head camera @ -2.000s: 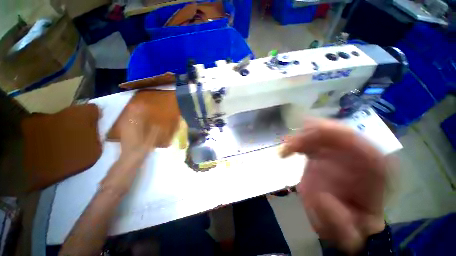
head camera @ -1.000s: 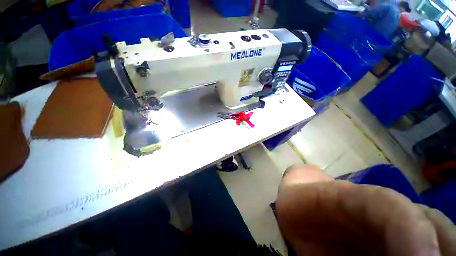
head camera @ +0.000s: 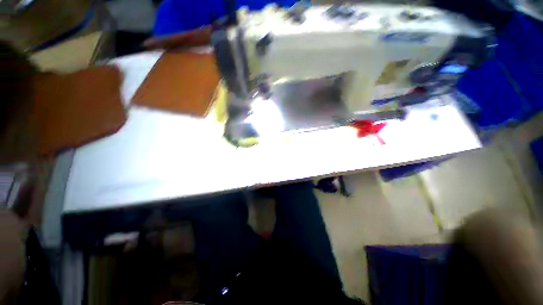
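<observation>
A brown panel (head camera: 181,83) lies flat on the white table, left of the sewing machine head. A stack of brown panels (head camera: 80,107) sits at the table's left edge. The cream sewing machine (head camera: 309,50) stands behind, its lamp lighting the needle area. My right hand (head camera: 506,253) is a blurred shape at the lower right, cut off by the edge; its fingers cannot be made out. My left hand or forearm (head camera: 11,256) is blurred and cut off at the lower left edge; its fingers do not show.
Red-handled snips (head camera: 368,128) lie on the table's front part under the arm. The white table (head camera: 161,158) has its front edge above my legs. A blue bin (head camera: 190,15) is behind the machine, a carton (head camera: 68,53) at the back left, another bin (head camera: 405,268) at the lower right.
The view has swung back left since one second ago. My left hand has left the brown panel it was over two seconds ago. My right hand has moved down to the lower right edge.
</observation>
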